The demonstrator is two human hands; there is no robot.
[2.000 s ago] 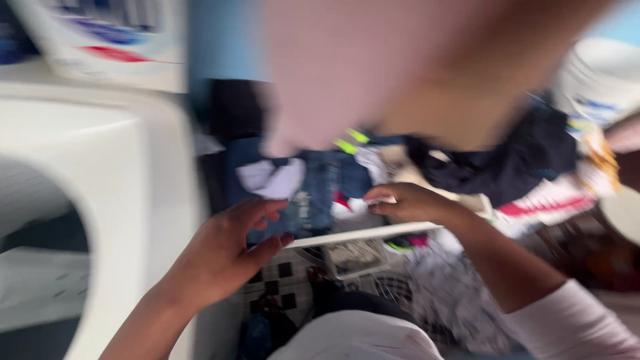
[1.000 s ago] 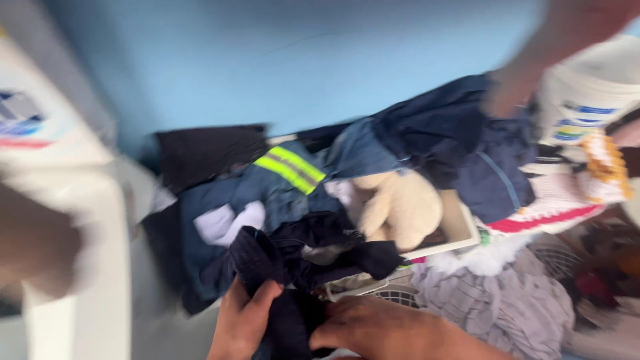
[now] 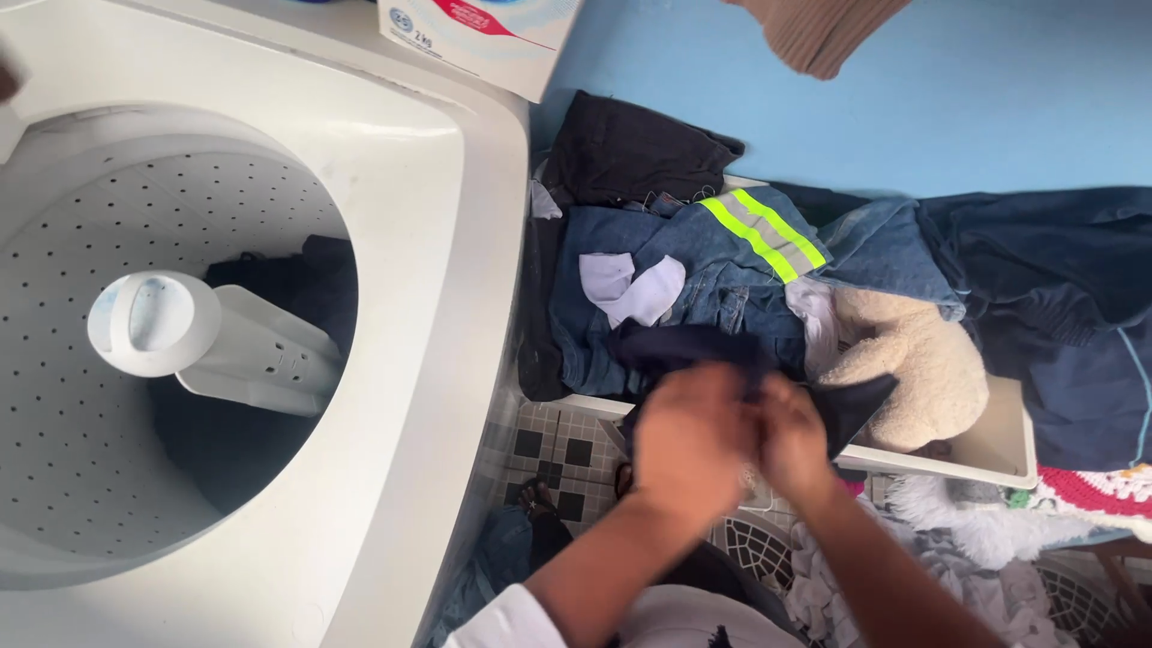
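A dark navy garment (image 3: 688, 346) is bunched between my two hands, over the near edge of a white bin of laundry. My left hand (image 3: 693, 441) grips it from the left, blurred by motion. My right hand (image 3: 792, 436) holds its right part, close against the left one. Just beyond lie blue denim clothes (image 3: 612, 234) with a yellow-green and grey reflective strip (image 3: 765, 234) and a small white cloth piece (image 3: 634, 288). A cream fleecy item (image 3: 927, 369) rests to the right of my hands.
At left, an open top-loading washing machine (image 3: 423, 270) has dark clothes (image 3: 234, 432) in its drum around the agitator (image 3: 261, 351). A detergent box (image 3: 486, 40) stands on its back edge. White laundry (image 3: 954, 567) lies below the bin. A brown ribbed sleeve (image 3: 819, 31) shows at top.
Both hands came together on the dark garment between the first frame and the second, and still hold it. The view has swung left, bringing the washer drum into sight.
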